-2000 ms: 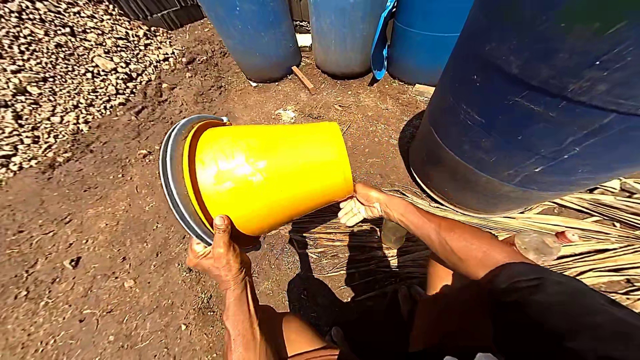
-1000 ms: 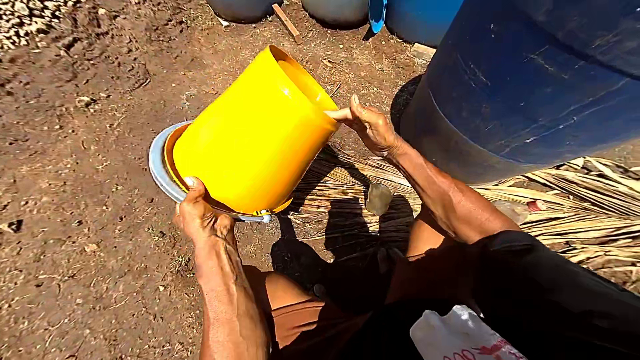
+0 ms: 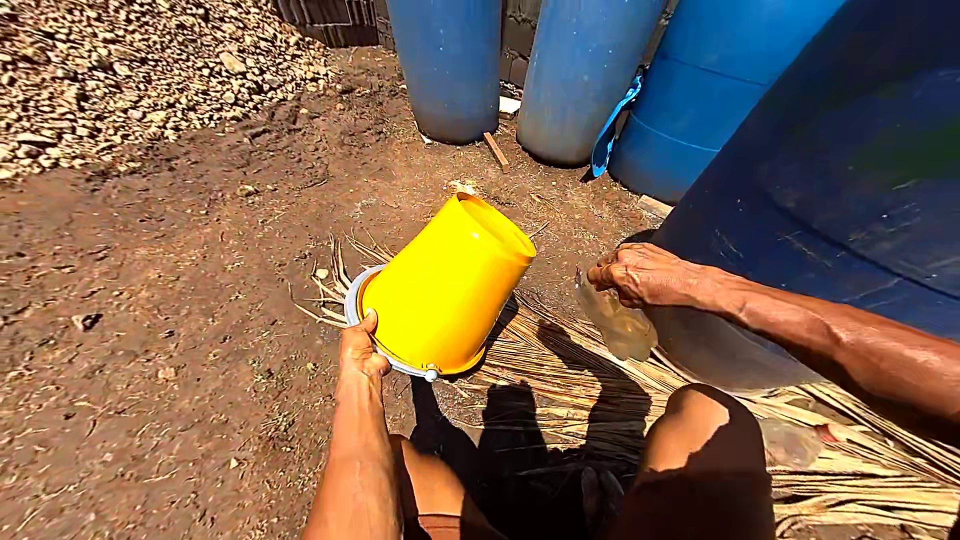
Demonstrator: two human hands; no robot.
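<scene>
A yellow plastic bucket [image 3: 450, 285] is tilted, its base facing up and to the right, with a grey rim or lid [image 3: 358, 296] around its wide lower end. My left hand [image 3: 363, 351] grips that wide end, thumb on the yellow wall. To the right, my right hand [image 3: 636, 276] holds a cloudy, translucent plastic bottle [image 3: 621, 324] by its upper end, its body hanging down. The bottle is apart from the bucket. Another clear plastic bottle [image 3: 791, 442] with a reddish end lies on dry palm fronds [image 3: 847, 487] beside my right knee.
A large dark blue barrel [image 3: 825, 210] stands close at the right. Several blue barrels [image 3: 450, 67] stand at the back by a block wall [image 3: 330, 21]. A gravel heap [image 3: 150, 75] lies at the upper left. A small wood piece [image 3: 496, 151] lies on the bare soil.
My right hand has let go of the bucket's base, moved right and taken hold of the bottle that was standing or lying on the fronds. My left hand has kept its hold on the bucket.
</scene>
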